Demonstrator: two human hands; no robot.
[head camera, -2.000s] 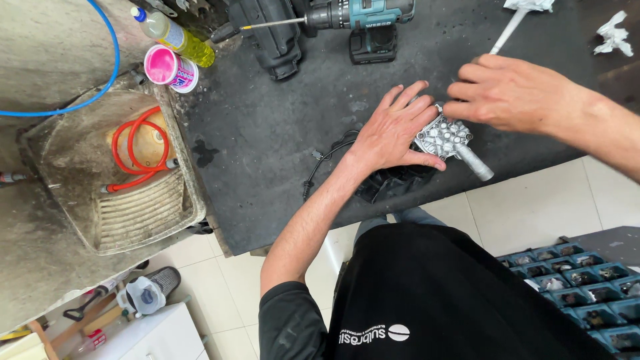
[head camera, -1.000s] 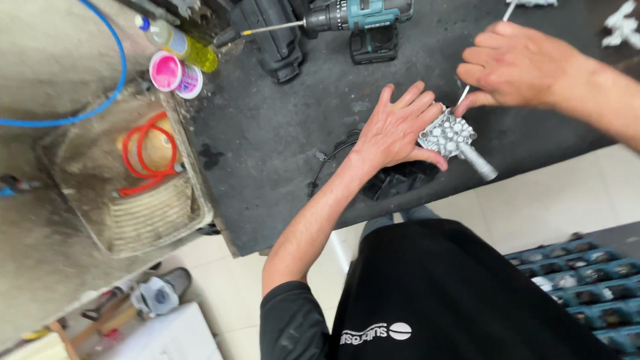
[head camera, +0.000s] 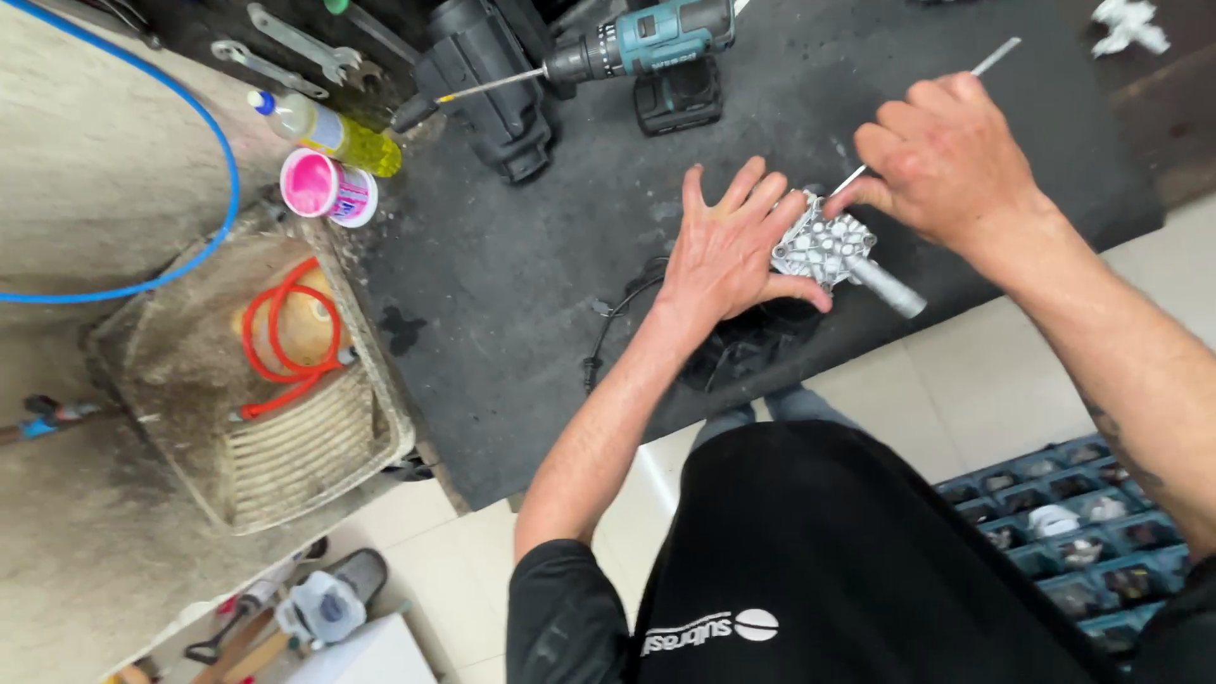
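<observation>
A ribbed cast-metal housing (head camera: 825, 245) with a cylindrical metal stub (head camera: 888, 288) lies on the dark bench mat, toward its front edge. My left hand (head camera: 731, 237) presses flat with spread fingers on the left side of the housing, thumb along its lower edge. In my right hand (head camera: 936, 157) is a thin metal rod tool (head camera: 996, 57), its shaft angled down to the housing's upper edge. Whether the tip touches is hard to tell. Beneath and left of the housing sits a black part (head camera: 736, 351) with a cable (head camera: 617, 309), partly hidden by my left hand and forearm.
A cordless drill (head camera: 665, 38) with a long bit lies at the back beside a black plastic part (head camera: 489, 85). Left stand a yellow liquid bottle (head camera: 332, 133), a tub of pink paste (head camera: 313, 185) and a sink (head camera: 404, 427) holding an orange hose (head camera: 285, 332). Blue bins (head camera: 1073, 532) are lower right.
My right hand has shifted its hold on the rod tool, whose shaft now points down-left to the housing's upper edge. My left hand stays on the housing.
</observation>
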